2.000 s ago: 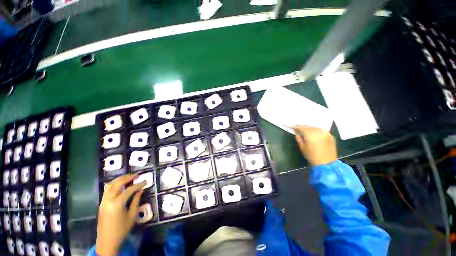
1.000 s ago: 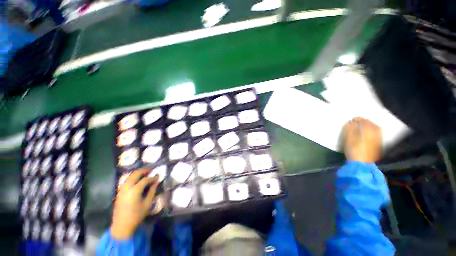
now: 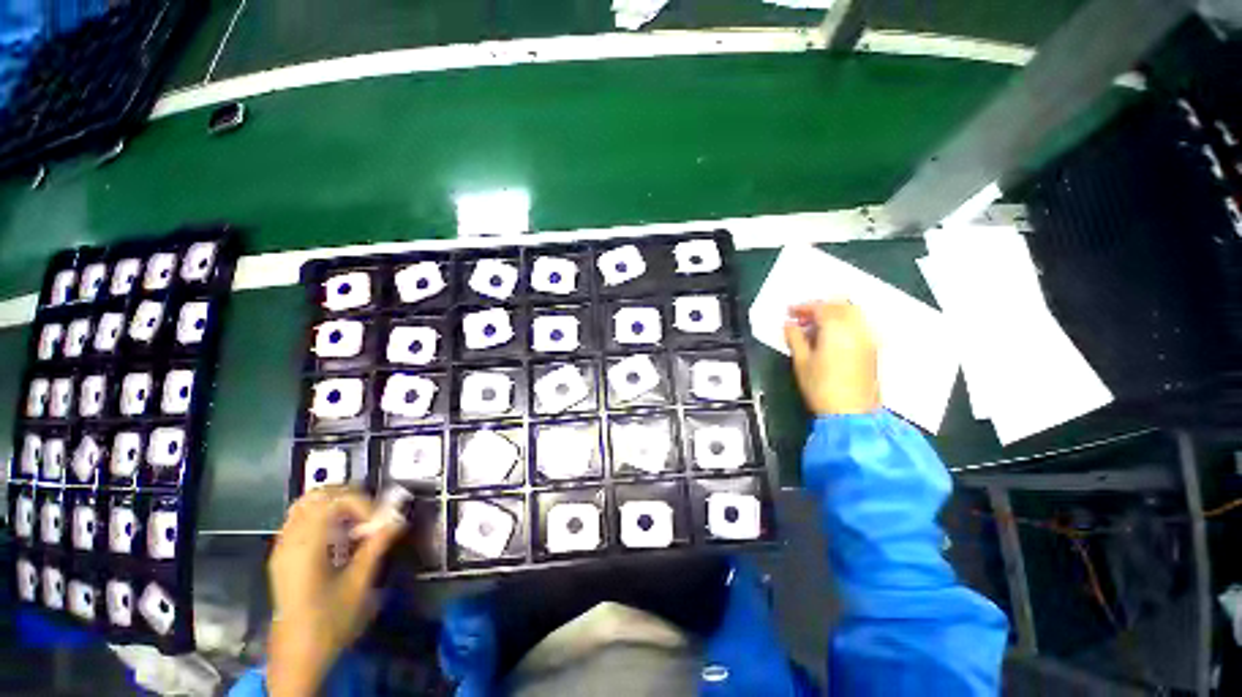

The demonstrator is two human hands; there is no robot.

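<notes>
A black compartment tray (image 3: 529,422) lies in front of me with white parts (image 3: 574,526) in its pockets, most with a dark round centre. My left hand (image 3: 324,565) is at the tray's near left corner, pinching a tilted white part (image 3: 391,509) between thumb and fingers. The pocket right beside it shows no part. My right hand (image 3: 834,357) is over the white sheet (image 3: 910,357) right of the tray, thumb and fingertips close together. Whether a small piece is between them cannot be made out.
A second filled black tray (image 3: 106,429) stands at the left. More white sheets (image 3: 1022,334) lie farther right, beside a grey post (image 3: 1035,116). The green belt (image 3: 654,150) with pale rails runs behind, with a small dark frame (image 3: 228,119) on it. Crumpled white material (image 3: 170,670) is at lower left.
My right hand has moved left from the farther sheets to the nearer sheet. My left hand has moved nearer me and now shows a white part tilted in its fingers. The camera view has shifted.
</notes>
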